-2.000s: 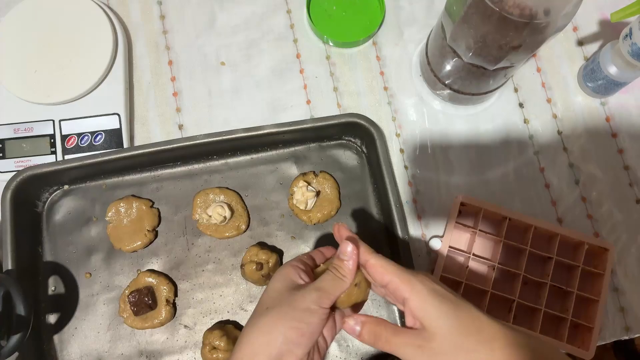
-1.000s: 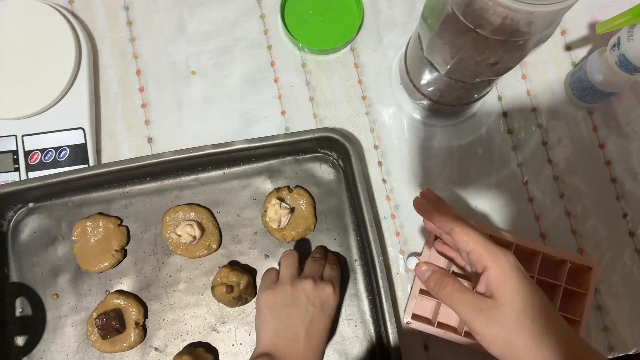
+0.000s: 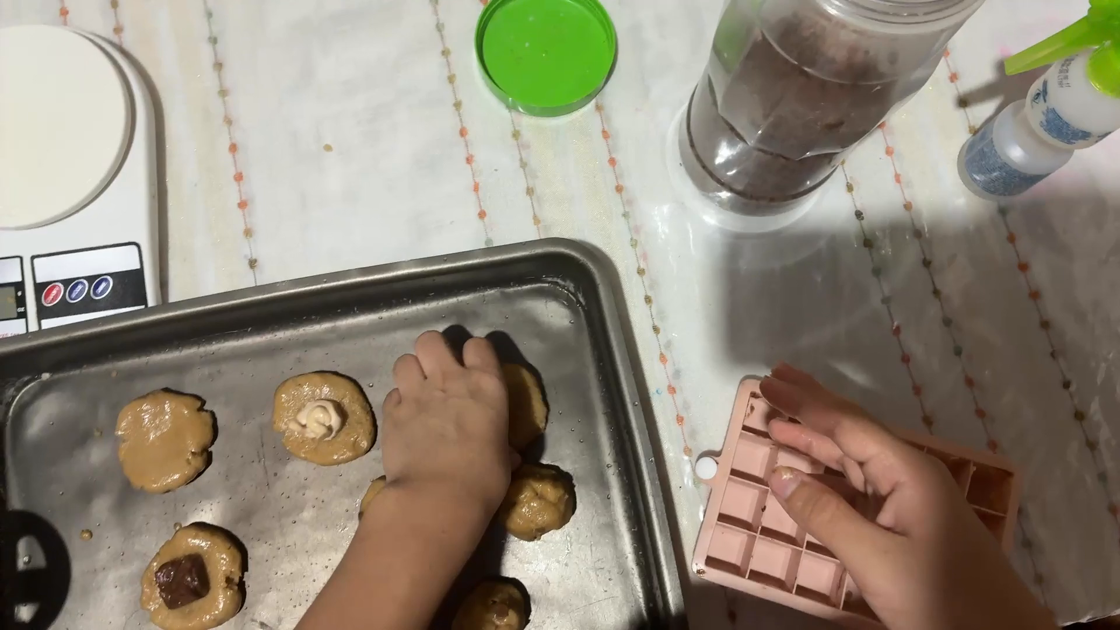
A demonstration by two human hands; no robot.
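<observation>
My left hand (image 3: 448, 420) reaches over the metal baking tray (image 3: 604, 324), its fingers on or at a flattened dough round (image 3: 525, 407) that it partly covers; whether it grips it cannot be seen. Just below the fingers sits a dough ball (image 3: 538, 501), with another dough ball (image 3: 494, 605) nearer the front. To the left lie a plain dough round (image 3: 164, 440), a round topped with a pale cream dollop (image 3: 322, 417) and a round with a chocolate square (image 3: 182, 581). My right hand (image 3: 862, 490) hovers over the pink compartment mould (image 3: 744, 503), fingers apart, holding nothing.
A white kitchen scale (image 3: 144, 175) stands at the left behind the tray. A green lid (image 3: 549, 54) lies at the back. A clear jar of brown contents (image 3: 787, 114) stands right of it, and a small bottle with a green top (image 3: 1019, 149) is at the far right.
Two seconds ago both hands held a piece of dough together. The hands then parted, and a dough ball now sits at the tray's right. My left hand has moved up the tray onto the upper right round.
</observation>
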